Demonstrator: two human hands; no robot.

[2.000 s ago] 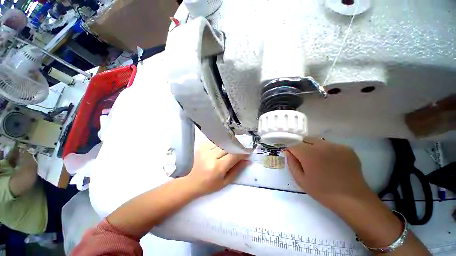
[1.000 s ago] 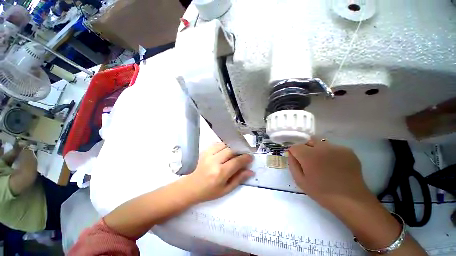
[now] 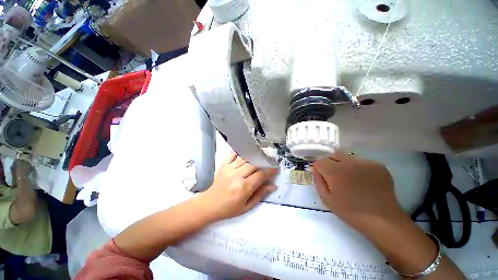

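Note:
The off-white sewing machine head (image 3: 349,60) fills the upper right, with its white ribbed tension dial (image 3: 313,139). My left hand (image 3: 238,185) lies on the pale needle plate (image 3: 289,196), left of the needle area, fingers together and pointing at it. My right hand (image 3: 355,186) is bent on the right side, its fingertips beside the tan block (image 3: 301,176). The needle and foot are mostly hidden behind the dial. White fabric cannot be told from the white bed, so I cannot tell what either hand holds.
Black-handled shears (image 3: 449,210) lie at the right. A printed ruler scale (image 3: 322,266) runs along the front edge. A red basket (image 3: 101,117) with pale cloth stands at the upper left. A fan (image 3: 24,82) and another person's arm (image 3: 23,191) are at the far left.
Compared with two seconds ago, my left hand's fingers sit slightly lower, with the thumb more visible on the plate. My right hand has hardly moved. The view has shifted slightly.

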